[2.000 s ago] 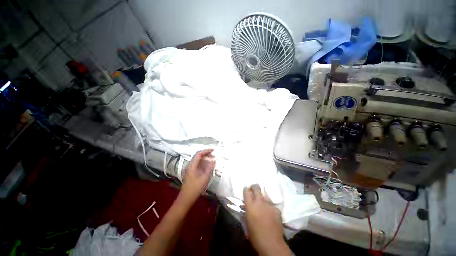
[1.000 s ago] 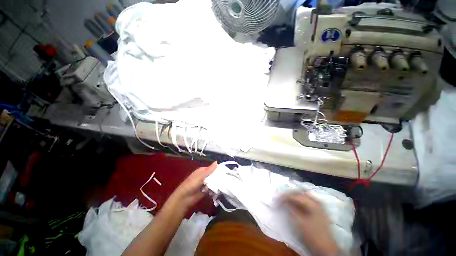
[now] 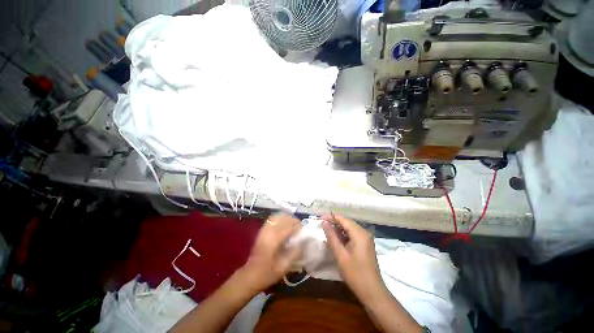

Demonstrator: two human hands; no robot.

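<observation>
A white garment piece (image 3: 312, 250) is bunched between my two hands above my lap, in front of the table edge. My left hand (image 3: 279, 247) is blurred and holds its left side. My right hand (image 3: 350, 247) grips its upper right edge with thumb and fingers. A thin white strap loop hangs below the piece. More white cloth (image 3: 417, 276) lies over my lap at the right. Whether a small tool is in my right hand cannot be told.
A big white garment pile (image 3: 215, 91) lies left of the overlock machine (image 3: 482, 97), with thin straps over the table edge (image 3: 365, 211). A fan (image 3: 296, 23) stands behind. Trimmings (image 3: 409, 175) lie below the head. A red cord (image 3: 461, 233) hangs in front. White pieces (image 3: 146, 306) lie lower left.
The white cloth has come off the table onto my lap. My right hand has moved in beside my left, and both now hold one piece. The view has tilted down.
</observation>
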